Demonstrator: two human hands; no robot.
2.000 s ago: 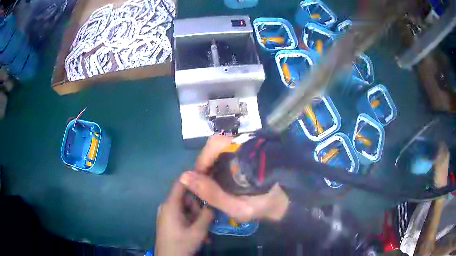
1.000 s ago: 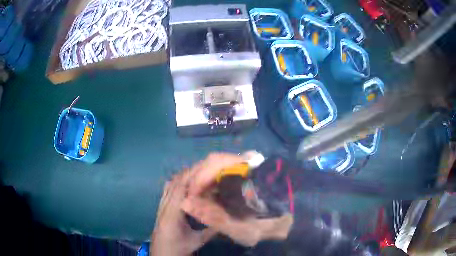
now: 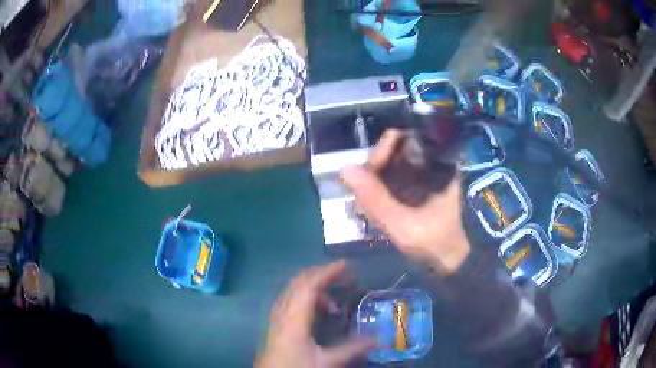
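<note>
My right hand (image 3: pixel 421 223) grips the dark electric screwdriver (image 3: pixel 418 169), blurred, raised over the right side of the silver-grey screw feeder (image 3: pixel 342 215). My left hand (image 3: pixel 306 320) is blurred, its fingers apart, at the near edge. A lower finger reaches the left side of a blue housing (image 3: pixel 417 341); whether it touches is unclear. That housing lies open side up, with a yellow-orange part and a thin wire showing; I cannot tell whether its rim bears a white frame. Another open blue housing (image 3: pixel 218 269), with a yellow part and a reddish wire, stands at the left.
A carton tray (image 3: pixel 230 169) of white frames (image 3: pixel 230 108) lies left of the feeder. Several white-rimmed housings (image 3: pixel 500 201) stand at the right. Stacked blue housings (image 3: pixel 72 118) and beige housings (image 3: pixel 43 180) are at far left. Another person's hand (image 3: pixel 374 32) is at blue housings (image 3: pixel 395 47) beyond the feeder.
The view has shifted, so things sit lower and further right. My right hand has moved up and forward with the screwdriver, away from my left hand. The near blue housing is now uncovered.
</note>
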